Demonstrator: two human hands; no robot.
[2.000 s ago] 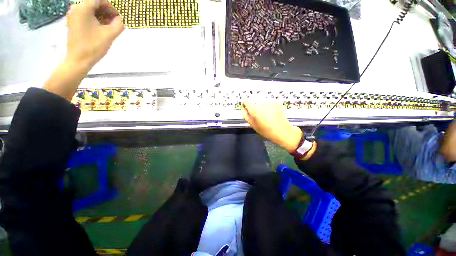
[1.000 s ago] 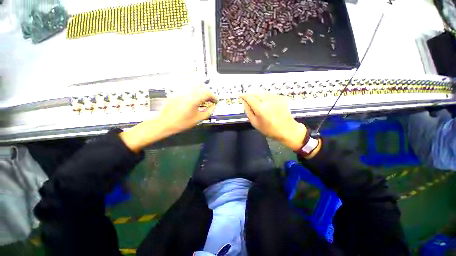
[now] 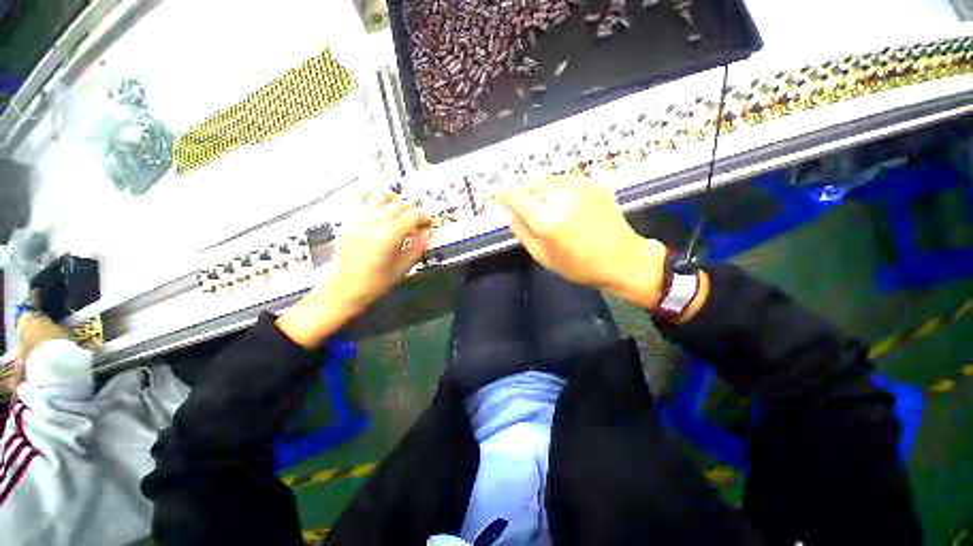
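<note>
Circuit boards [image 3: 256, 263] crowded with tiny parts lie end to end in the conveyor rail [image 3: 480, 237] along the bench's front edge. My left hand [image 3: 373, 254] is at the boards with curled fingers; whether it holds a part is hidden. My right hand [image 3: 571, 229] is just right of it, fingertips bent down onto the boards; what is under them is too small to tell. A wrist strap [image 3: 680, 290] with a dark cord is on my right wrist. Loose dark purple-brown capacitors [image 3: 459, 64] are heaped in the black tray [image 3: 597, 91] behind the rail.
Yellow components [image 3: 267, 115] stand in tight rows at left, beside a crumpled clear bag [image 3: 137, 144]. A small black bin [image 3: 69, 284] and a neighbouring person's hand and sleeve [image 3: 59, 373] are at far left. Blue stools [image 3: 325, 411] stand below the bench.
My left hand has come from the yellow rows down to the boards beside my right hand, which stays at the rail. The view has tilted and shifted left, showing the neighbour's hand.
</note>
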